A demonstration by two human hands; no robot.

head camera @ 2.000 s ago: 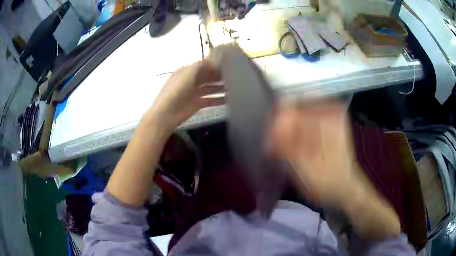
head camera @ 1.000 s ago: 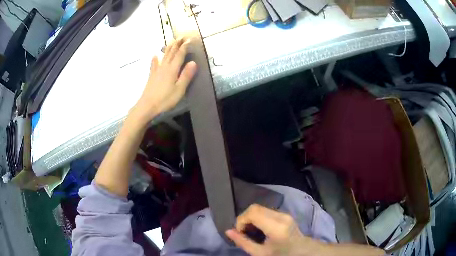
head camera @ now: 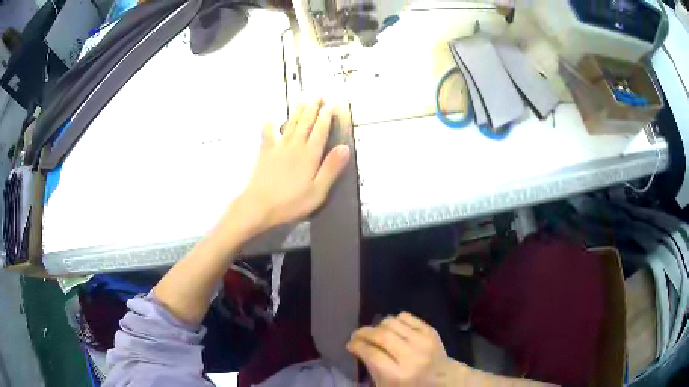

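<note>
A grey-brown fabric strip [head camera: 335, 261] runs from the lit needle area of the sewing machine [head camera: 340, 26] over the table's front edge and down to the lap. My left hand [head camera: 298, 170] lies flat on the strip's upper part and the table, fingers towards the needle, thumb out, gripping nothing. My right hand [head camera: 400, 351] is at the strip's right edge near the lap, fingers curled with the edge pinched at the fingertips. Maroon fabric [head camera: 291, 332] shows beside the strip at the lap. The needle and presser foot are blurred by glare.
Blue-handled scissors [head camera: 453, 98] lie under grey cut pieces [head camera: 491, 79] right of the needle. A small parts box [head camera: 616, 94] stands further right. Dark strips [head camera: 113, 57] drape over the table's left side. A maroon pile [head camera: 551, 302] fills a carton at lower right.
The hands first handled a folded, blurred strip; it then lay straight out from the needle area. Since then the view has shifted, and my left hand still rests on it, my right at its lower part.
</note>
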